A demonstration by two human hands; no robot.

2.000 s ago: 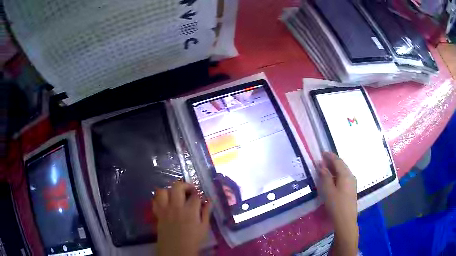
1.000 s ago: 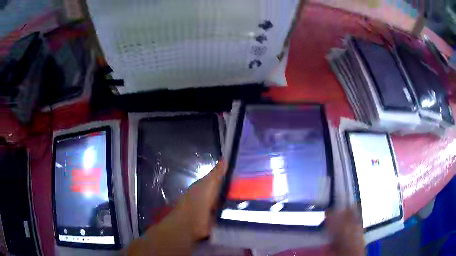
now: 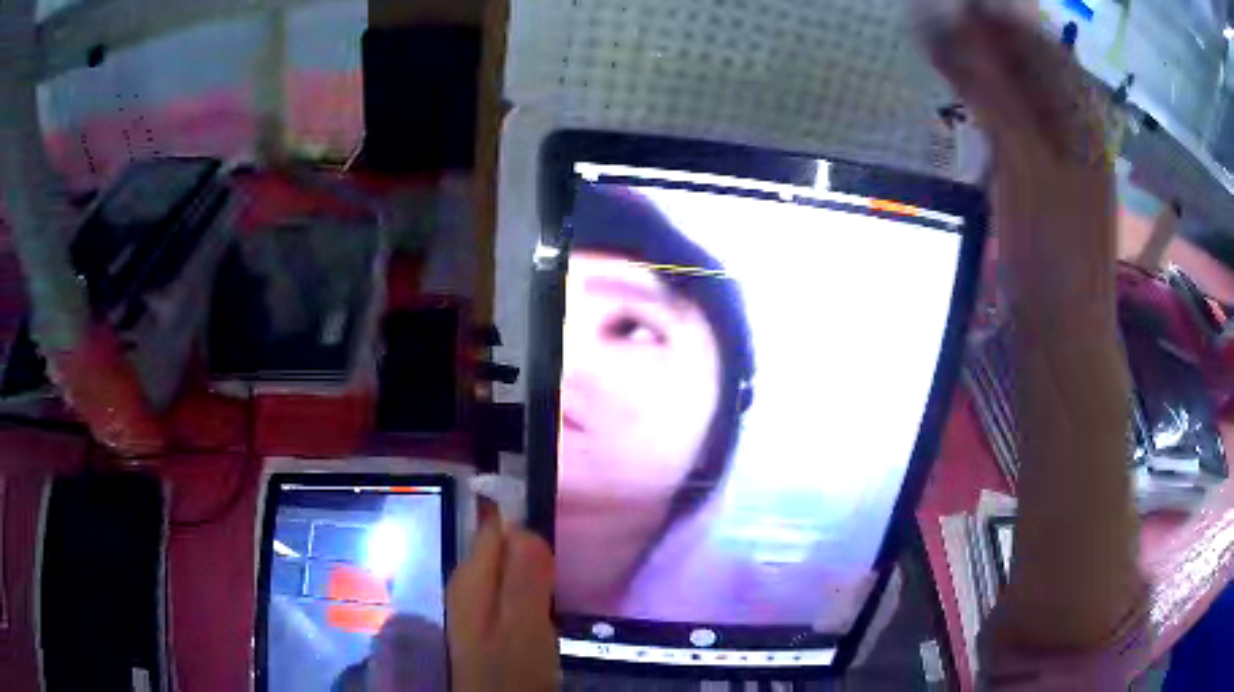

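A black-bezel tablet (image 3: 758, 433) is held up in front of me, its screen showing a live camera picture of a person in a dark cap. My left hand (image 3: 504, 602) grips the tablet's lower left edge. My right hand (image 3: 995, 61) is raised at the top right, blurred and away from the tablet; its finger shape is unclear. Another lit tablet (image 3: 355, 575) lies at the lower left, with a camera picture and an orange-red patch. A dark tablet (image 3: 103, 581) lies further left.
The dotted white test chart (image 3: 731, 75) stands behind the held tablet. A small dark slab (image 3: 418, 368) is left of it. Dark units in sleeves (image 3: 291, 298) lie at the back left near a wrapped post (image 3: 48, 257). Stacked tablets (image 3: 1167, 406) are at the right, partly behind my right forearm.
The camera-screen tablet has been lifted from the bench towards me, and its picture now shows a large face. My right hand has gone up to the top right. The view has shifted left.
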